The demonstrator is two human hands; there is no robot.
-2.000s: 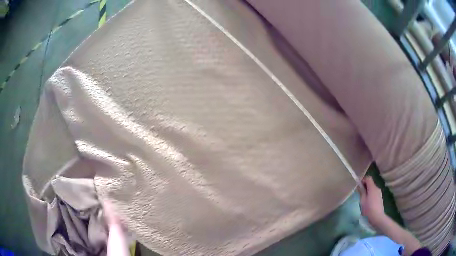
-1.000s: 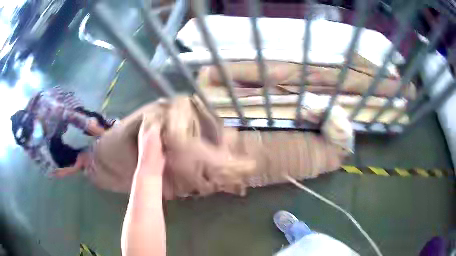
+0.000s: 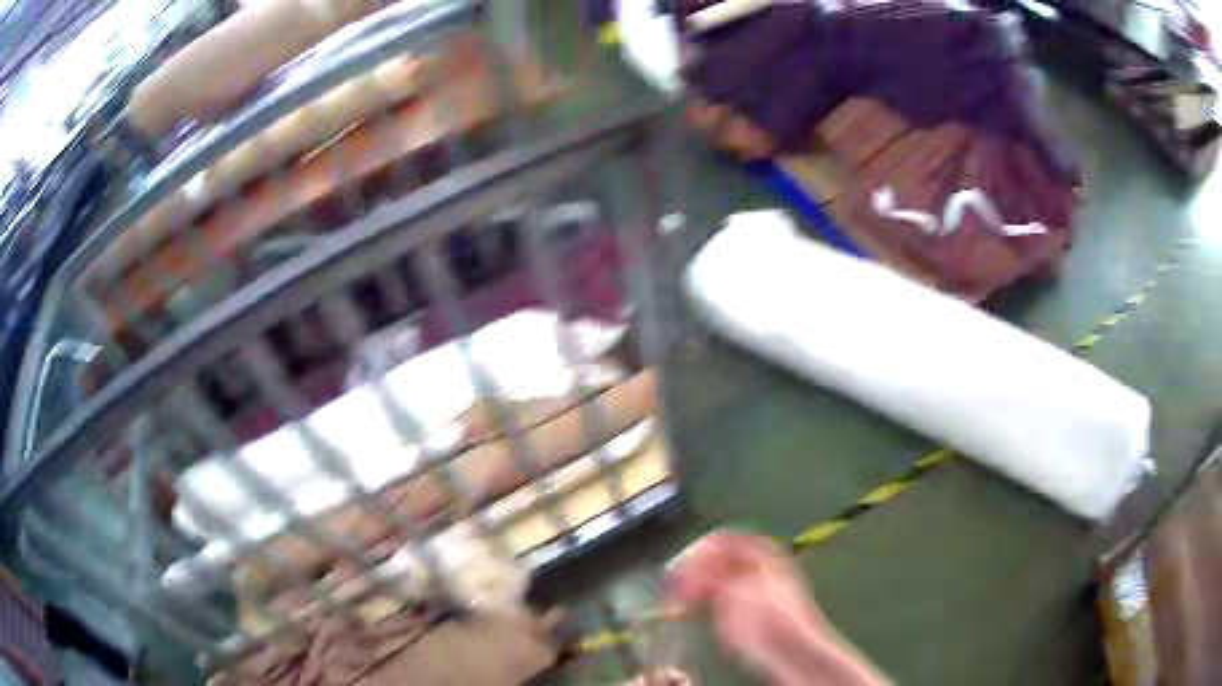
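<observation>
My right hand [image 3: 757, 603] is at the bottom centre, blurred, with its fingers closed on what looks like the pale tape measure [image 3: 686, 552]. Only a small part of my left hand [image 3: 659, 678] shows at the bottom edge, just below and left of the right hand; its grip cannot be told. The beige-brown cloth [image 3: 462, 657] lies bunched and rolled at the bottom left, beside the barred cart, cut off by the picture's edge.
The barred cart [image 3: 402, 235] fills the left, holding white, tan and maroon rolls. A white-wrapped roll [image 3: 925, 362] lies on the floor at right. Dark purple and maroon bundles [image 3: 938, 174] lie behind it. Yellow-black tape [image 3: 871, 499] crosses the green floor. A brown object stands at the right edge.
The view has swung from the spread cloth to the cart and the floor at right. My left hand has let go of the gathered cloth. The other person is out of view.
</observation>
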